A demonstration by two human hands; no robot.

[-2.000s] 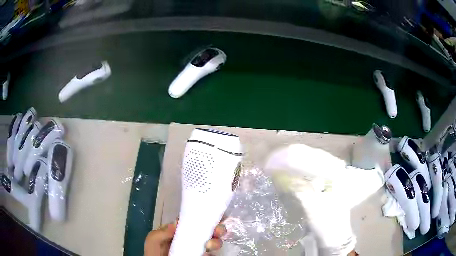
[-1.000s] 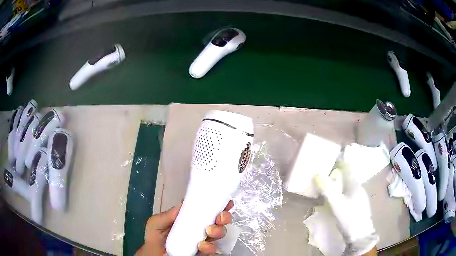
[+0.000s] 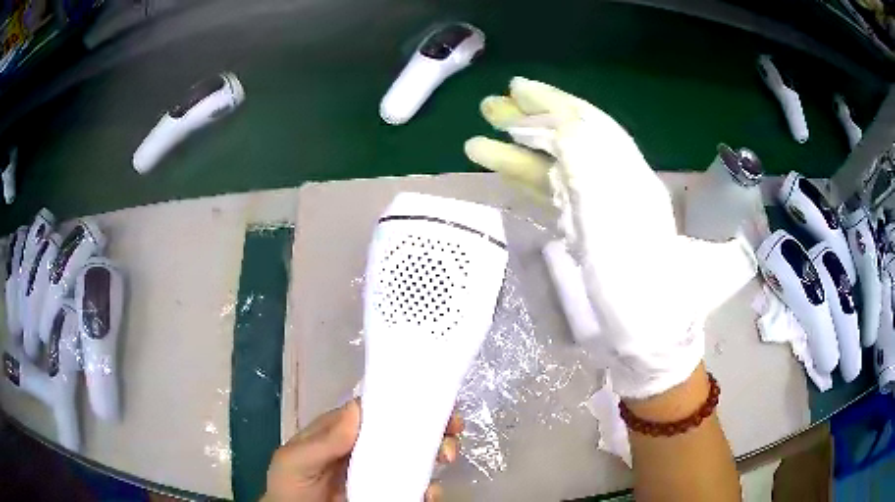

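Note:
My bare left hand point(image 3: 319, 453) grips the handle of a white handheld device point(image 3: 422, 324), its wide head up and a patch of dark dots facing me. My right hand point(image 3: 608, 225) wears a white glove with yellowish fingertips and is raised to the right of the device, fingers apart; no object shows in it. A folded white cloth point(image 3: 569, 289) lies on the mat, partly hidden behind the gloved hand. Crinkled clear film point(image 3: 505, 377) lies on the mat behind and right of the device.
A whitish bottle with a round metal top point(image 3: 724, 196) stands at the right. Clusters of white devices lie at the left point(image 3: 98, 333) and right point(image 3: 800, 294) edges. Several single devices lie on the green belt point(image 3: 304, 118). Another white cloth point(image 3: 726, 270) lies beside the bottle.
My gloved right hand has moved up and forward from the white cloth on the mat. The held device has turned so its dotted patch faces me more and the side panel no longer shows.

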